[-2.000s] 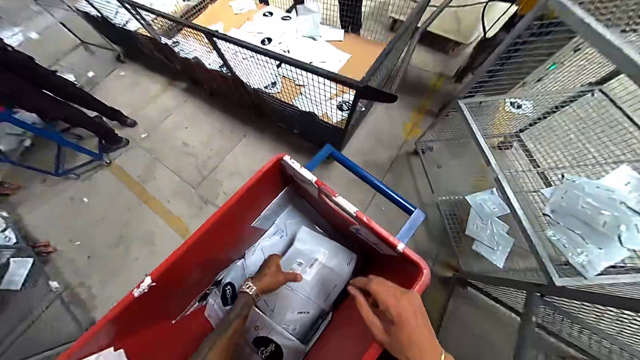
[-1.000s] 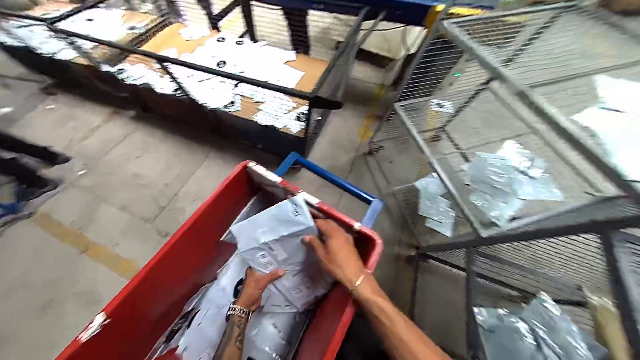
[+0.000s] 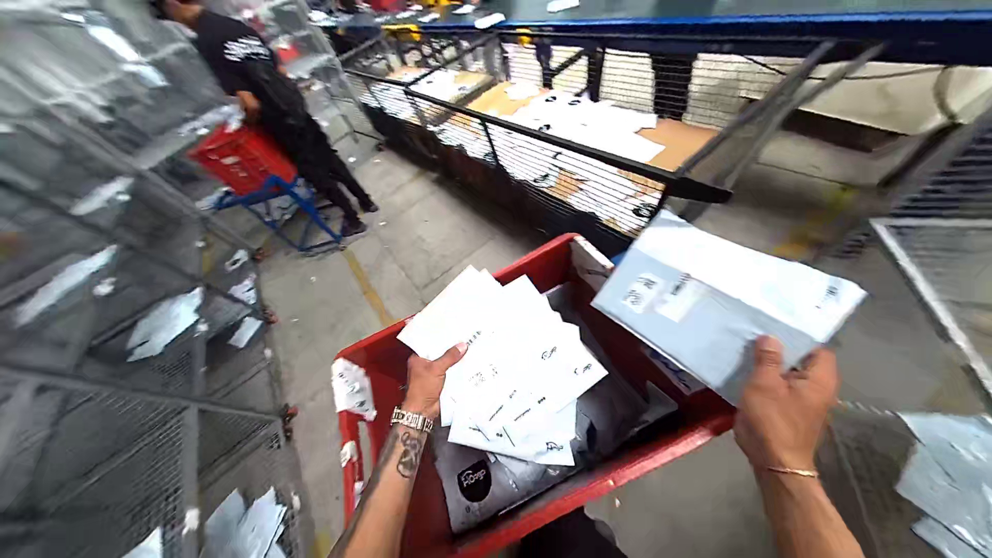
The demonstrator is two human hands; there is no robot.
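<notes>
My left hand (image 3: 434,380) grips a fanned stack of white envelopes (image 3: 511,372) over the red plastic bin (image 3: 620,473), its thumb on top. To the right of the bin, my right hand (image 3: 787,411) holds a grey and white poly mailer (image 3: 721,294) by its near edge, thumb on its face. Grey plastic mailers (image 3: 496,488), one with a black round mark, lie in the bin under the envelopes. The bin's blue handle is mostly hidden behind the held mailer.
Wire mesh cages with mailers stand at left (image 3: 155,403) and right (image 3: 930,294). A mesh-sided pen (image 3: 573,147) of envelopes lies ahead. A person in dark clothes (image 3: 271,85) stands by a red bin (image 3: 244,159) on a blue cart (image 3: 287,209).
My right hand has moved out to the right of the bin with a mailer. My left hand now holds a fan of white envelopes. The view has swung left and up.
</notes>
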